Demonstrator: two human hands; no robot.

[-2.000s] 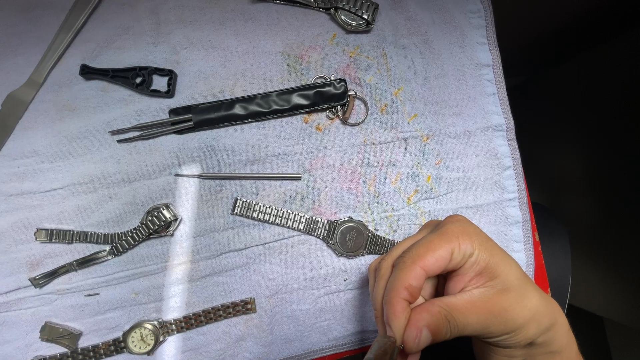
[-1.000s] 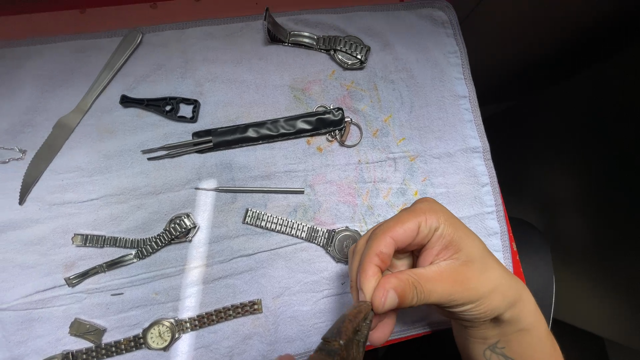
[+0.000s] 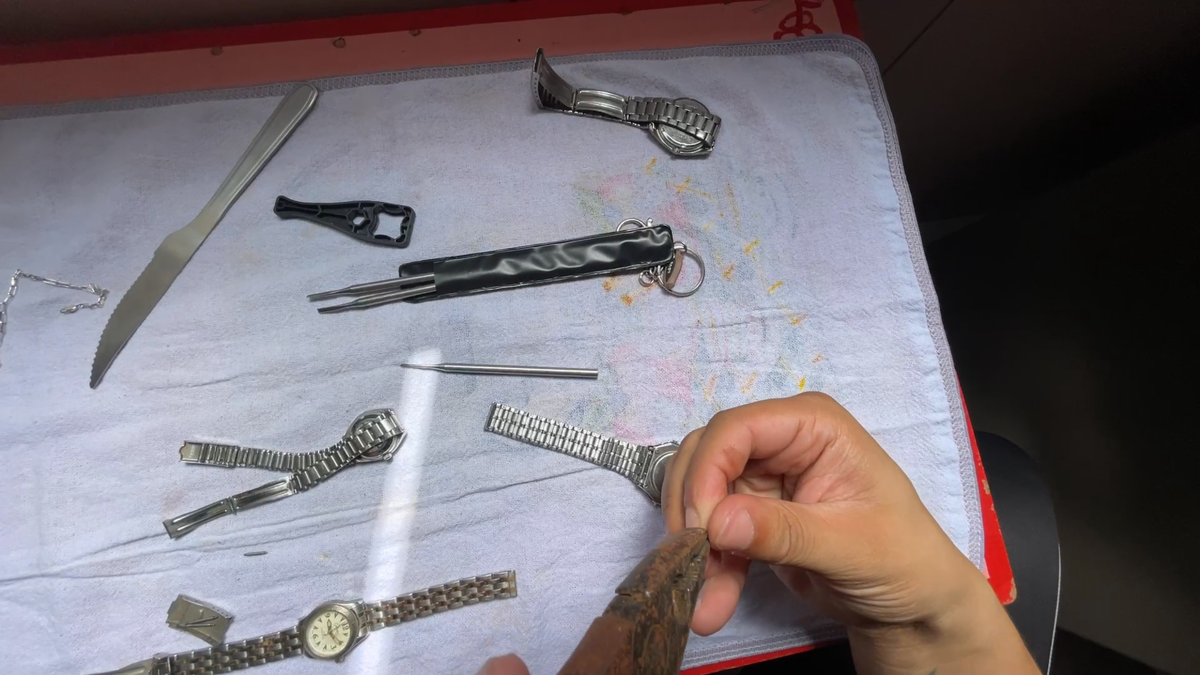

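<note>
At the lower right, my right hand (image 3: 797, 506) pinches something too small to make out between thumb and forefinger. The jaws of rusty pliers (image 3: 647, 600) meet those fingertips from below. Only a fingertip of my left hand (image 3: 504, 665) shows at the bottom edge, beside the pliers; its grip is hidden. Just left of my right hand lies a metal-band wristwatch (image 3: 581, 441), its case partly covered by the fingers. A thin steel screwdriver-like tool (image 3: 516, 371) lies above it. A wristwatch with a pale dial (image 3: 330, 631) rests at the lower left, near a loose clasp piece (image 3: 199, 618).
On the white cloth (image 3: 469, 169) lie a serrated table knife (image 3: 206, 220), a black plastic opener (image 3: 347, 220), a black sleeve (image 3: 553, 262) holding pointed metal tools, a thin chain (image 3: 66, 291), a folded-band watch (image 3: 680, 127) and another watch (image 3: 375, 436). The red table edge (image 3: 994, 534) runs right.
The rusty pliers have come up from the bottom edge to the fingertips of my right hand, mostly out of view two seconds ago. The view has shifted, showing more of the table's far side.
</note>
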